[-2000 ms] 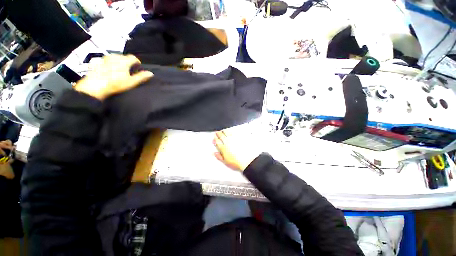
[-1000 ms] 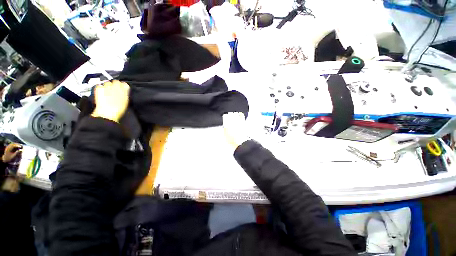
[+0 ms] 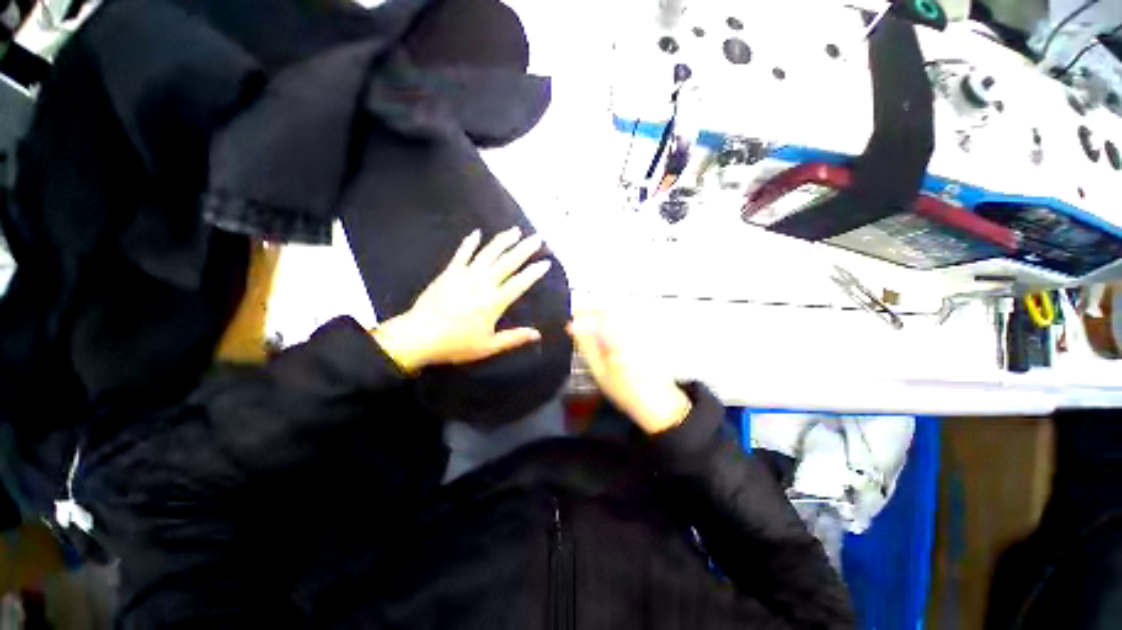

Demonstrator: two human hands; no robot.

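Dark trousers (image 3: 431,209) lie over the white table, one leg running down to the front edge, its rounded end hanging towards my lap. My left hand (image 3: 474,302) lies flat on this leg with fingers spread, gripping nothing. My right hand (image 3: 615,369) is at the right edge of the leg end, near the table's front edge; its fingertips are blurred, and whether they pinch the cloth is not clear. More dark cloth (image 3: 123,148) is heaped at the left.
The sewing machine (image 3: 787,74) stands at the back right with a red-edged panel (image 3: 886,222). Tweezers (image 3: 867,298) and yellow-handled snips (image 3: 1040,308) lie on the table (image 3: 738,351). A blue crate (image 3: 904,529) with white cloth is below right. A white tie (image 3: 74,511) hangs lower left.
The trousers have been drawn towards me and turned, with a leg now pointing at my lap. My left hand has moved right and down onto it. The view has shifted down.
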